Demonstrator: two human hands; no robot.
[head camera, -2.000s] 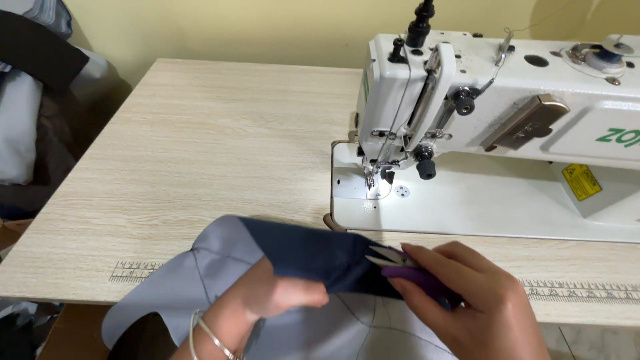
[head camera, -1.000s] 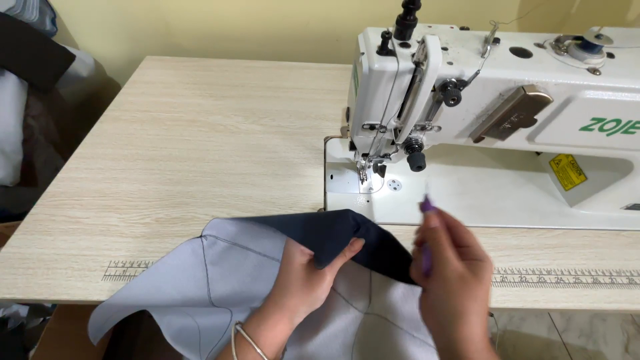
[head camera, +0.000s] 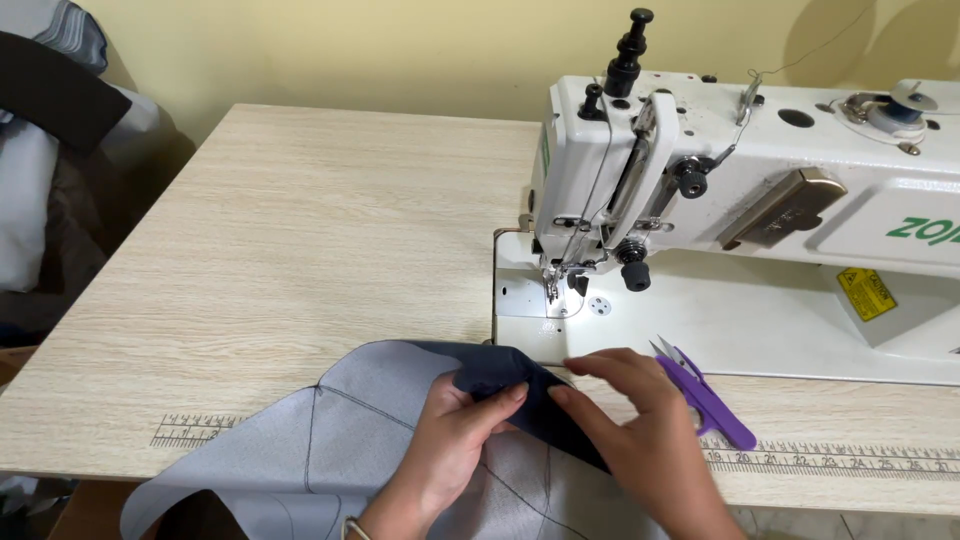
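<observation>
My left hand (head camera: 457, 442) pinches the dark navy edge (head camera: 517, 375) of a light grey-blue fabric piece (head camera: 360, 427) with dark stitched seams. To its right, my right hand (head camera: 637, 427) is at the same navy part, thumb against the cloth and index finger raised apart from it; whether it grips the cloth is unclear. Purple-handled thread snips (head camera: 705, 401) lie just right of my right hand, blades pointing up-left, partly on the sewing machine's white bed. The presser foot and needle area (head camera: 553, 289) of the white sewing machine (head camera: 720, 165) is beyond the fabric.
The wooden table (head camera: 300, 225) has a printed ruler scale (head camera: 840, 459) along its front edge. Piled fabrics (head camera: 60, 135) sit beyond its left side. A bobbin with dark thread (head camera: 905, 103) is on top of the machine. The fabric hangs over the front edge.
My right hand has let go of the purple snips, which it held in both earlier frames, and has moved to the navy edge. My left hand still holds the cloth.
</observation>
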